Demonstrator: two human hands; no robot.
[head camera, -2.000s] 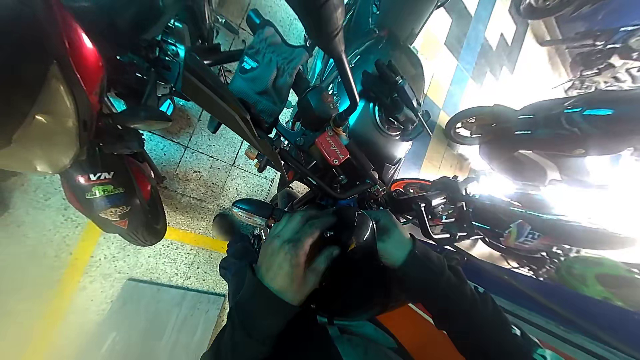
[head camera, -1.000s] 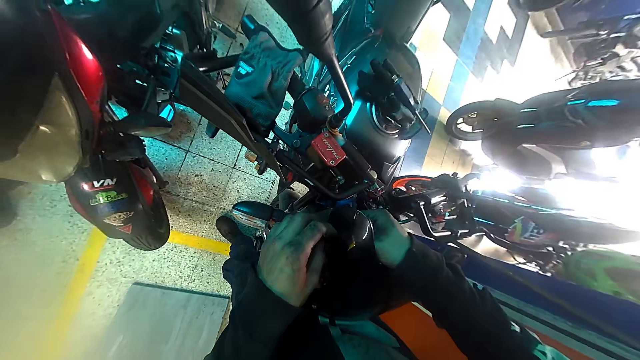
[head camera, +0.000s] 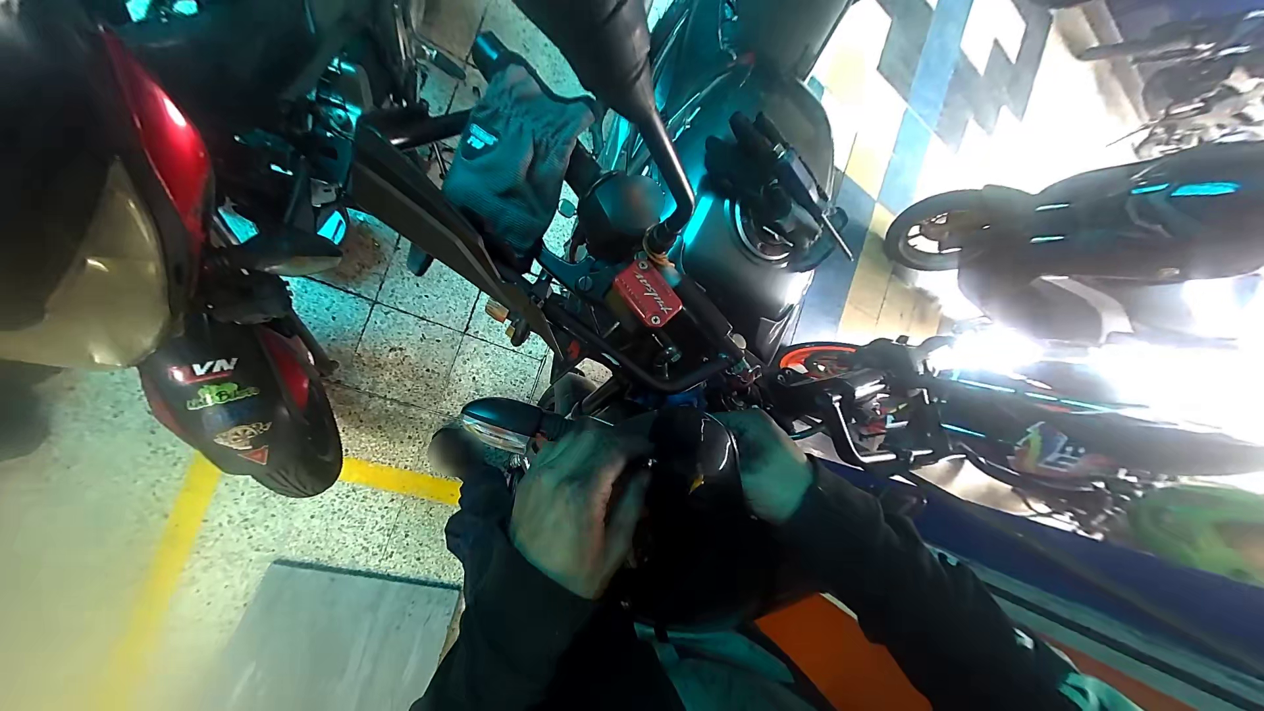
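Both hands are at a dark rounded headlight unit or cowl (head camera: 706, 533) at the front of a motorcycle, low in the middle. My left hand (head camera: 578, 504) lies on its left side, fingers curled at its edge. My right hand (head camera: 765, 464) rests against the upper right side, its fingertips hidden behind the dark part. Just above are a turn signal (head camera: 502, 423), a handlebar with a red brake reservoir cap (head camera: 648, 293) and a dark mirror (head camera: 602, 49). A grey textile glove (head camera: 518, 148) covers the handlebar end. Whether either hand grips the dark part is unclear.
A motorcycle's black and red front fender (head camera: 242, 405) stands at the left, above a yellow floor line (head camera: 400, 480). A grey plate (head camera: 336, 632) lies on the floor. More motorcycles (head camera: 1116, 237) are parked at the right, with keys (head camera: 810, 188) on the near tank.
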